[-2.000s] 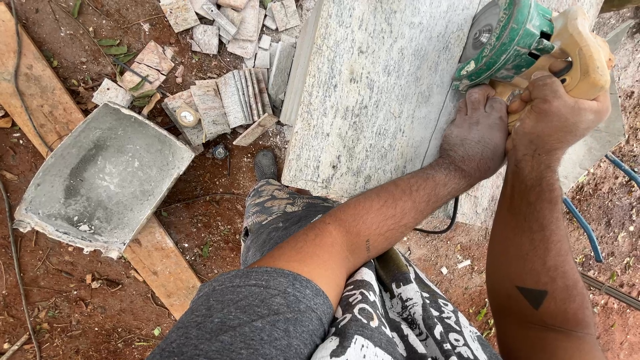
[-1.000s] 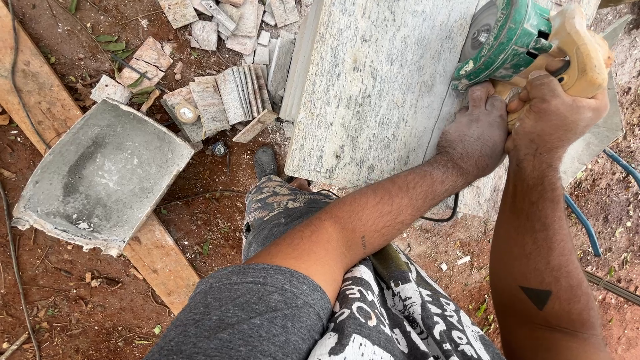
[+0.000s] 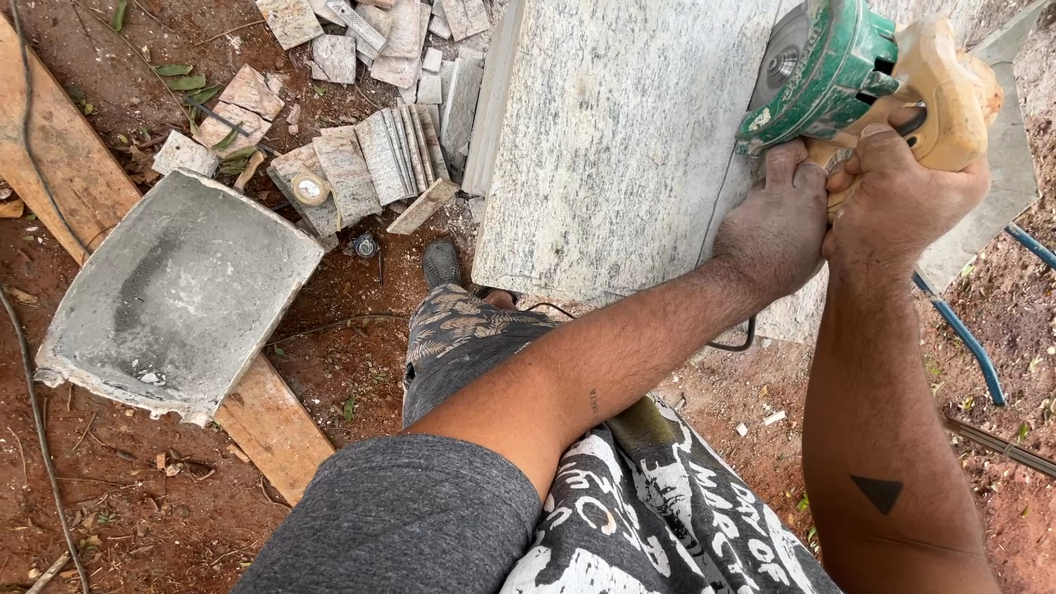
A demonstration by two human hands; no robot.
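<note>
A hand-held stone-cutting circular saw (image 3: 862, 91), with a green guard and a dusty yellow body, sits over the right part of a speckled grey stone slab (image 3: 610, 148). Its round blade (image 3: 784, 58) shows at the guard's left side. My right hand (image 3: 907, 194) is closed around the saw's rear handle. Crossing in front of my body, my left arm reaches the saw's lower side, where my left hand (image 3: 775, 219) is curled against it, touching my right hand; its fingertips are partly hidden. A thin dark line runs down the slab from near the guard to beside my left wrist.
Cut stone pieces (image 3: 388, 157) and a tape measure (image 3: 310, 188) lie beyond my foot (image 3: 441, 264). A grey mortar trough (image 3: 177, 289) rests across a wooden plank (image 3: 276, 429) at left. A black cable (image 3: 747, 337) loops below the slab; a blue hose or cable (image 3: 965, 334) lies at right.
</note>
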